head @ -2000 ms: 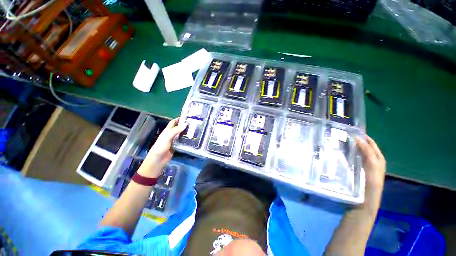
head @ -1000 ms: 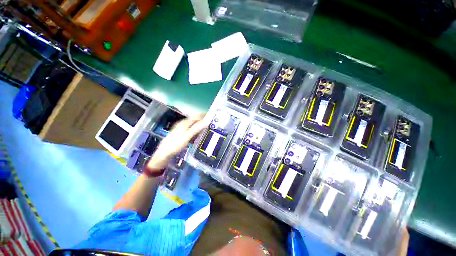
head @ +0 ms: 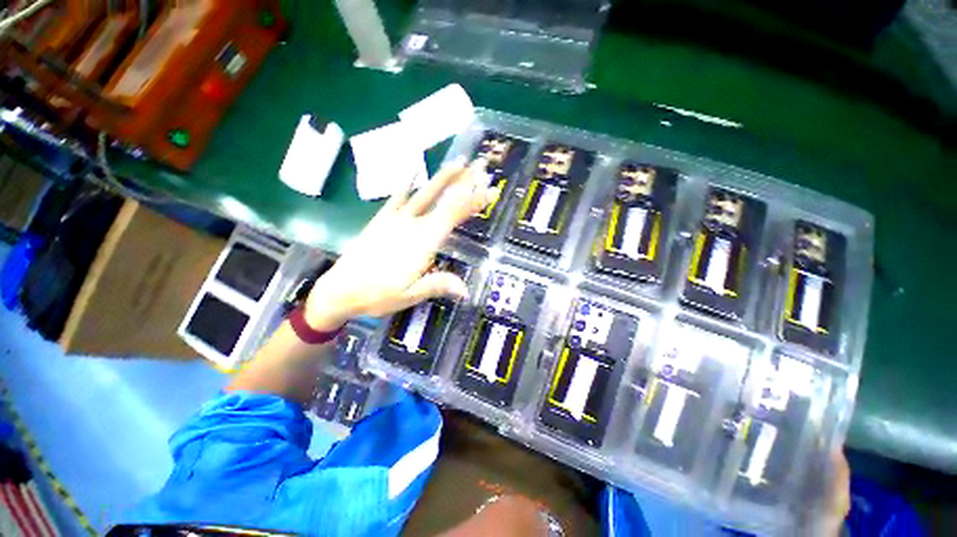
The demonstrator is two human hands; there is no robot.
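The clear blister tray (head: pixel 672 299) lies tilted over the bench's front edge, with black phone housings (head: pixel 632 236) in two rows of pockets, each with a white strip and yellow outline. Glare covers the pockets at the near right. My left hand (head: pixel 404 252) is over the tray's left end, fingers spread above the top-left housing; it holds nothing that I can see. My right hand (head: pixel 836 488) shows only as a sliver at the tray's near right corner, holding its edge; most of it is hidden or cut off.
White sheets (head: pixel 386 159) and a curled white piece (head: pixel 312 157) lie left of the tray. An orange-brown box (head: pixel 194 84) stands at the bench left. A clear empty tray (head: pixel 504 42) lies behind. White frames with black panels (head: pixel 233 299) and a cardboard box (head: pixel 142 283) are low left.
My left hand has moved from the tray's left edge to over its top-left pockets. The right hand stays at the right edge. The tray appears slightly shifted left in view.
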